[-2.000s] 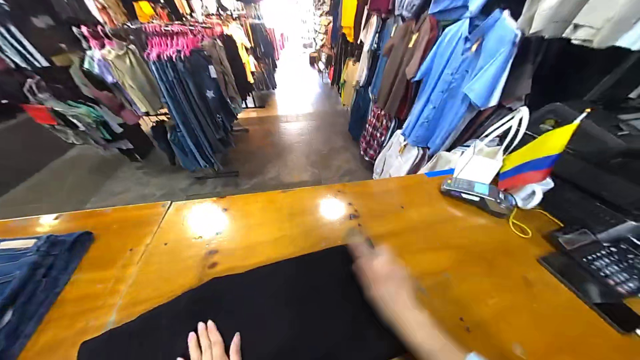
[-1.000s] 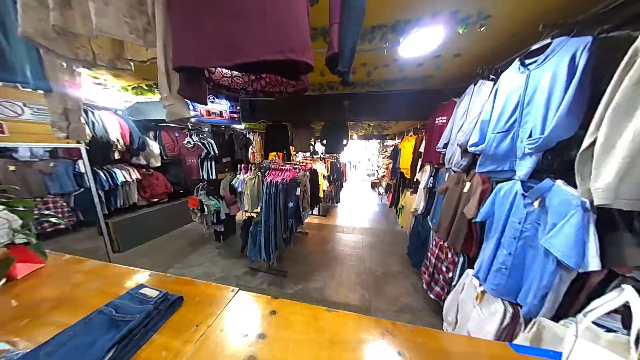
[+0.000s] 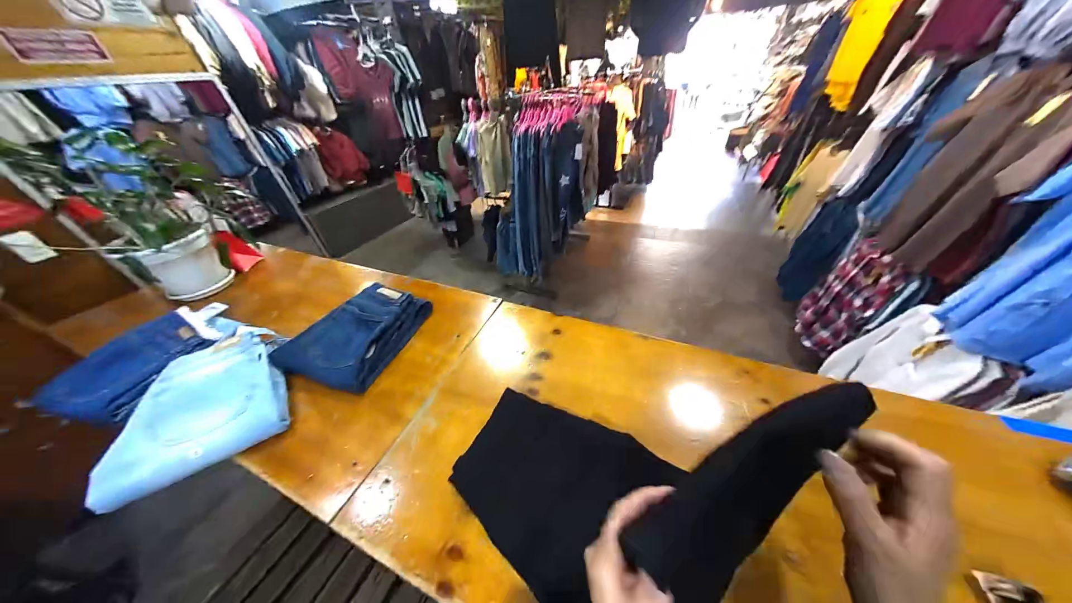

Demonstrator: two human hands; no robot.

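A black fabric garment (image 3: 569, 486) lies on the varnished wooden counter (image 3: 620, 368), its right part lifted and bent upward. My left hand (image 3: 632, 548) grips the middle of the cloth, with the thumb on top near the fold. At the raised right end, my right hand (image 3: 896, 502) holds the edge of the fabric between thumb and fingers. Folded dark blue jeans (image 3: 356, 339) rest on the counter to the left. Beside them are light blue jeans (image 3: 197, 410) and another blue pair (image 3: 126, 364).
A potted plant in a white pot (image 3: 188, 260) stands at the counter's far left end, by a mirror. Beyond the counter, a rack of jeans on pink hangers (image 3: 544, 176) stands on the floor. Shirts (image 3: 1013, 285) hang at the right. Blue tape (image 3: 1034, 429) marks the counter's right edge.
Two seconds ago the black garment lay flat under both hands; now its right part is lifted, with the right hand at its end. The view has turned left, after a look up.
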